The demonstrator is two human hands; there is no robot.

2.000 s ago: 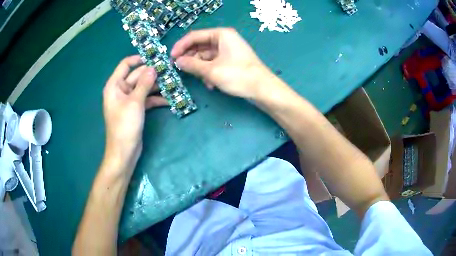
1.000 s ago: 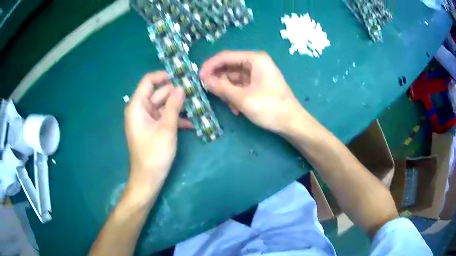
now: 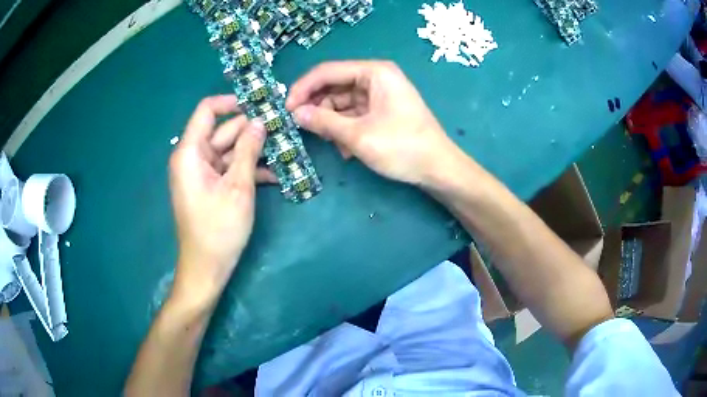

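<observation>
A narrow green circuit board strip [image 3: 260, 93] with repeated small boards and white parts slants from the upper left to the centre. My left hand [image 3: 221, 167] grips its left side between thumb and fingers. My right hand [image 3: 360, 112] is at the strip's right edge, thumb and index finger pinched close together. Whether a small white piece is between those fingertips cannot be told. A loose pile of small white pieces [image 3: 456, 33] lies beyond my right hand. More circuit board strips [image 3: 310, 17] overlap at the far edge, behind the held strip.
A second group of strips [image 3: 570, 17] lies at the far right. A white ring [image 3: 50, 203] and white flat bands [image 3: 39, 283] are at the left. Open cardboard boxes [image 3: 647, 271] and a red and blue object [image 3: 668, 132] are below the table at right.
The view has shifted back and forth. A small white speck on the table left of my left hand shows now but not in the oldest frame. My hands keep nearly the same pose on the strip.
</observation>
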